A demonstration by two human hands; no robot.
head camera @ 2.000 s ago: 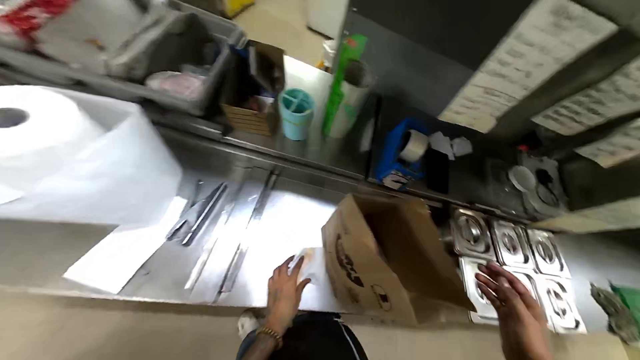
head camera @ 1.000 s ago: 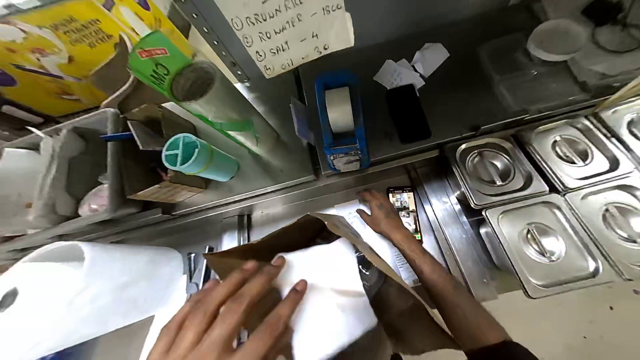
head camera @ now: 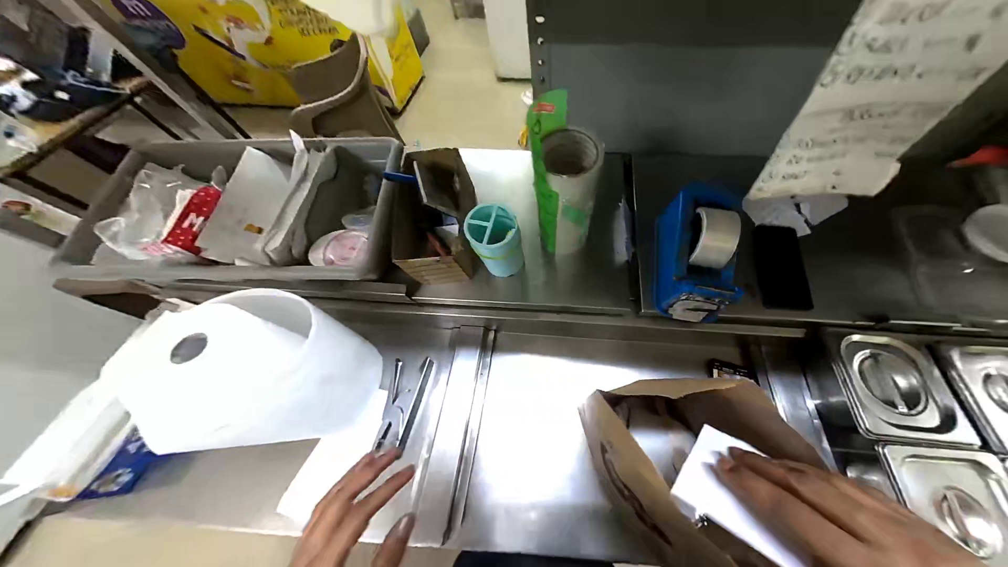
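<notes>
My right hand (head camera: 827, 512) lies on a folded white paper (head camera: 728, 492) at the mouth of an open brown paper bag (head camera: 630, 504); whether its fingers grip the paper is hard to tell. My left hand (head camera: 358, 512) has its fingers apart and holds nothing. It hovers by a white paper sheet (head camera: 327, 472), just below a pair of metal tongs or scissors (head camera: 413, 405). Left of these lies a large white paper roll (head camera: 260, 378). The bag stands on the steel counter (head camera: 520, 441), and much of its inside is hidden.
Lidded steel pans (head camera: 890, 382) are at the right. Along the back ledge stand a blue tape dispenser (head camera: 681, 260), a dark phone (head camera: 781, 268), a roll of film (head camera: 571, 189), a turquoise cup (head camera: 496, 240), a cardboard box (head camera: 437, 264) and a grey bin (head camera: 378, 213).
My left hand has moved off the bag and the white paper to the left. My right hand has come from the counter behind the bag to the paper at its mouth. The view has shifted left.
</notes>
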